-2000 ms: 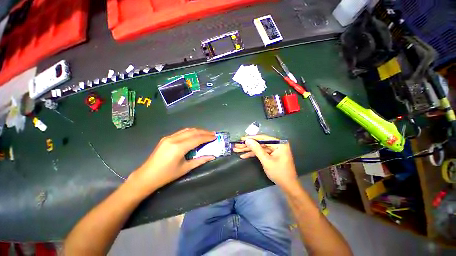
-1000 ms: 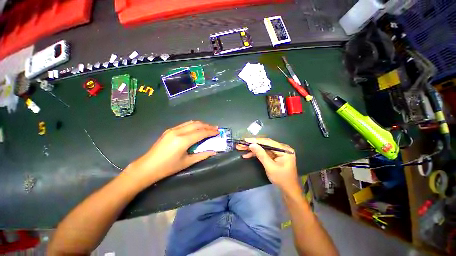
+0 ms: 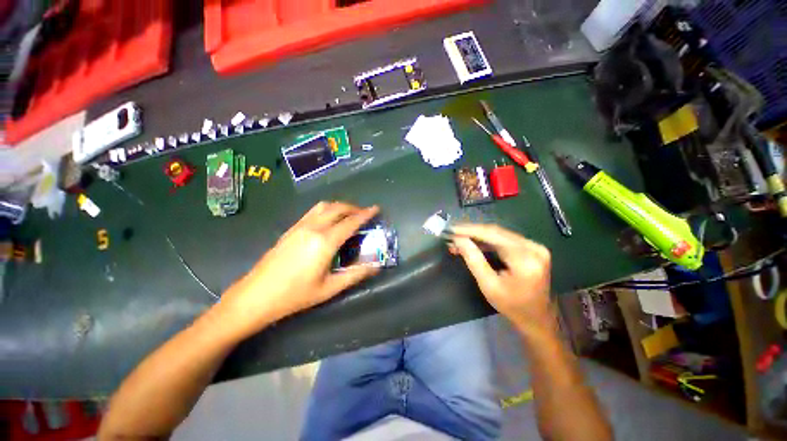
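Note:
My left hand (image 3: pixel 298 258) holds a small phone part with a bright panel (image 3: pixel 371 247) on the green mat, thumb and fingers on its edges. Its right end is uncovered; its left end is hidden by my hand. My right hand (image 3: pixel 509 267) is to the right, thumb and index finger pinched around a slim dark tool. Only a short, blurred bit of the tool shows at the fingertips. The fingertips are beside a small white piece (image 3: pixel 435 224) on the mat; contact is unclear.
Behind my hands lie a display with board (image 3: pixel 311 155), green boards (image 3: pixel 225 184), a white pile (image 3: pixel 435 141), a dark battery-like block (image 3: pixel 472 186) and a red block (image 3: pixel 504 181). Red-handled tweezers (image 3: pixel 515 152) and a lime-green electric screwdriver (image 3: pixel 643 215) lie right. Red trays (image 3: pixel 285 30) stand behind.
My right hand has moved away from the phone part, up and right to the small white piece. The dark tool, seen clearly before, is now mostly hidden. My left hand still holds the part.

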